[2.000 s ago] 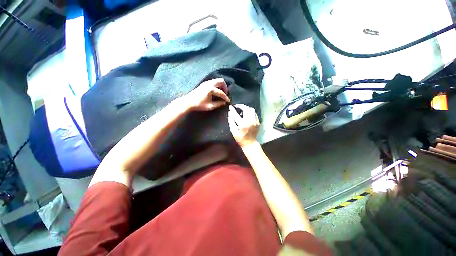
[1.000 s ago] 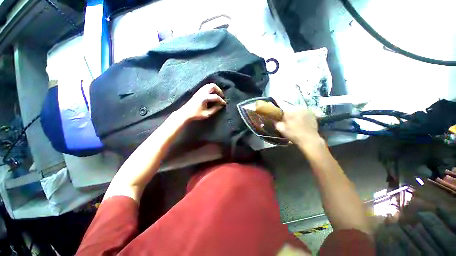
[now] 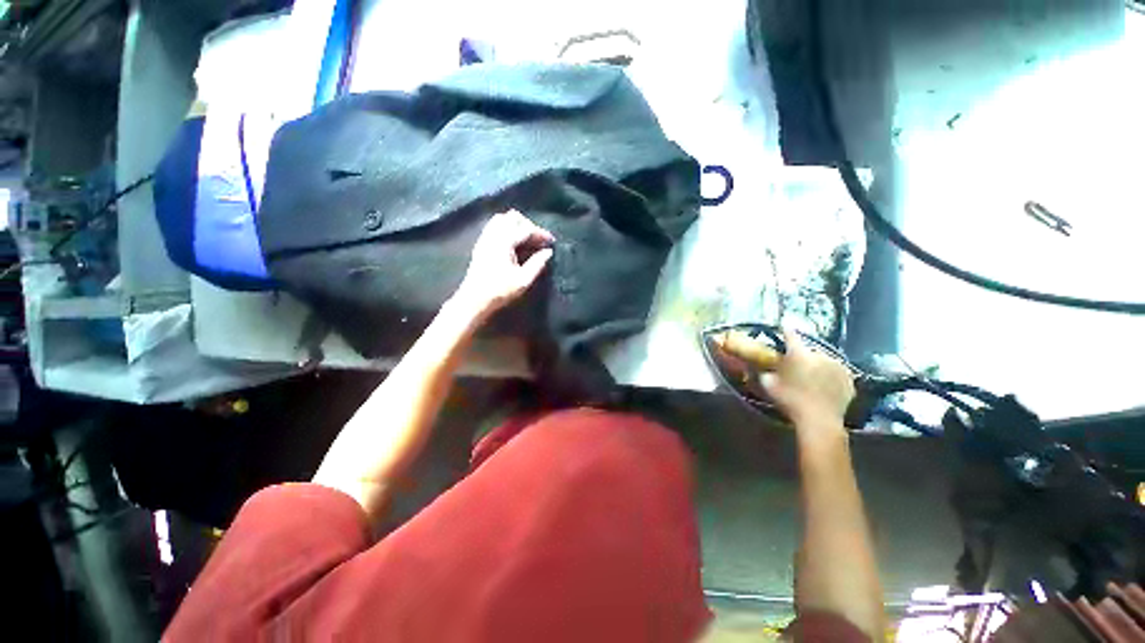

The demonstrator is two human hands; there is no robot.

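Note:
A dark grey suit jacket (image 3: pixel 440 163) lies across the white table, its black hanger hook (image 3: pixel 714 186) showing past the collar. A dark front button (image 3: pixel 373 220) shows at its left part. My left hand (image 3: pixel 509 258) pinches the jacket cloth near the middle with thumb and fingers. My right hand (image 3: pixel 814 383) holds the steam iron (image 3: pixel 750 354) by its tan handle at the table's front edge, right of the jacket and apart from it. The iron's pointed end faces left. Whether it rests on the table cannot be told.
A pale stained cloth (image 3: pixel 816 251) lies behind the iron. A thick black cable (image 3: pixel 935 270) curves over the right side. Iron hoses (image 3: pixel 935 392) run right. A rounded blue pad end (image 3: pixel 182 207) stands at the left. Brownish hung garments (image 3: pixel 1111 615) show at the lower right.
Two seconds ago both hands pinched the cloth. The right hand then took the iron to the jacket's edge, and has now moved it right, away from the jacket. The left hand stays on the cloth.

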